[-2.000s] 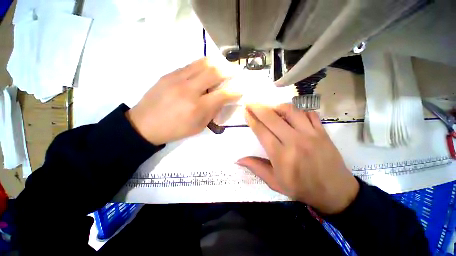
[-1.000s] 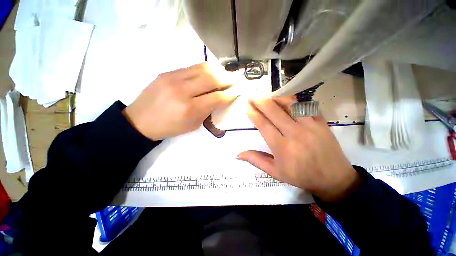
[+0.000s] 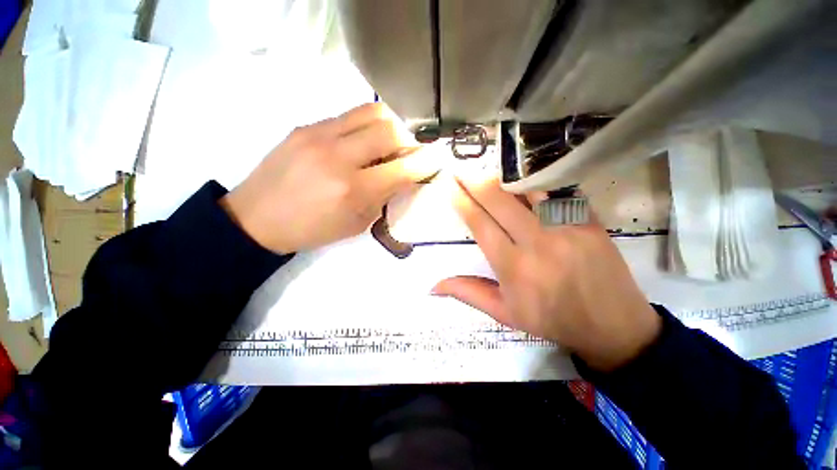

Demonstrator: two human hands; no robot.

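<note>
A white fabric piece point(image 3: 427, 209) lies on the needle plate under the lamp, mostly washed out by glare. My left hand point(image 3: 326, 179) rests at its left side, fingertips near the needle area. My right hand point(image 3: 551, 266) lies flat on the right side, fingers pointing to the same spot, thumb spread toward the front. Both hands seem to press the fabric down; the fingertips are lost in glare. The presser foot area point(image 3: 469, 142) shows metal just behind the fingertips. The sewing machine head point(image 3: 477, 55) stands above and behind them.
A ridged grey knob point(image 3: 563, 211) is beside my right hand. A strip bundle point(image 3: 722, 207) lies on the right, scissors point(image 3: 828, 266) at the right edge. A panel stack point(image 3: 87, 110) and narrow pieces point(image 3: 25, 248) are at left. A ruler scale point(image 3: 367, 341) runs along the front; blue baskets point(image 3: 209, 413) sit below.
Both hands keep nearly the same place and pose at the needle area. The view has shifted slightly. Any movement of the fabric is hidden by glare.
</note>
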